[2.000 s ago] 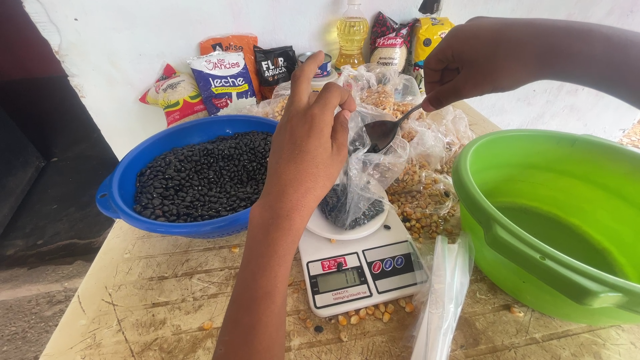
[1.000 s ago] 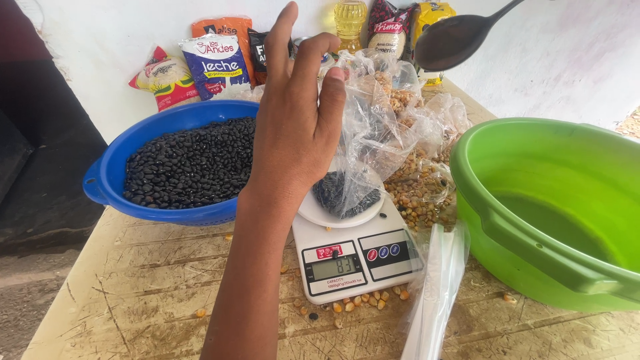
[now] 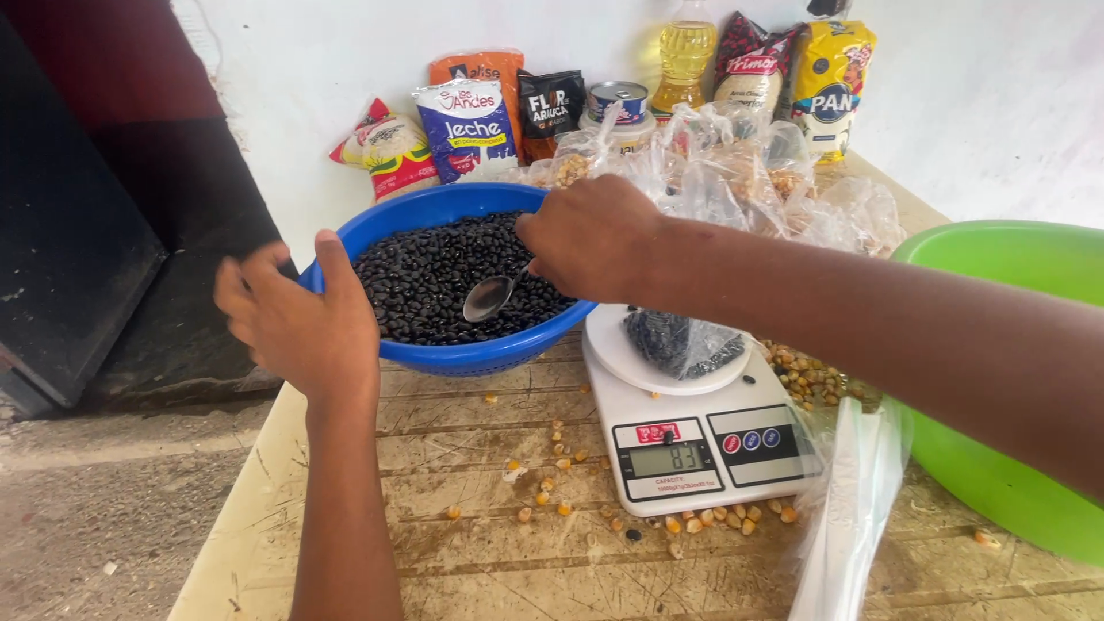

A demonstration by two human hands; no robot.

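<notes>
My right hand (image 3: 595, 237) grips the handle of a metal spoon (image 3: 489, 298), whose bowl is over the black beans (image 3: 431, 259) in a blue plastic basin (image 3: 483, 355). Fingers apart and holding nothing, my left hand (image 3: 310, 315) is at the basin's left rim. On the round plate of a white digital kitchen scale (image 3: 673, 461) rests a clear plastic bag (image 3: 681, 345) with black beans in its bottom; my right forearm hides part of it. The scale's display reads 83.
A green plastic tub (image 3: 992, 466) stands at the right, beside a stack of flat plastic bags (image 3: 849, 517). Corn kernels (image 3: 716, 517) lie scattered on the table (image 3: 483, 569). Behind are filled clear bags (image 3: 742, 164), food packets (image 3: 470, 129), a can (image 3: 617, 102) and an oil bottle (image 3: 686, 56).
My right hand has moved left with the spoon, from the bag to the basin of beans. My left hand has left the bag and moved left to the basin. The view has shifted left.
</notes>
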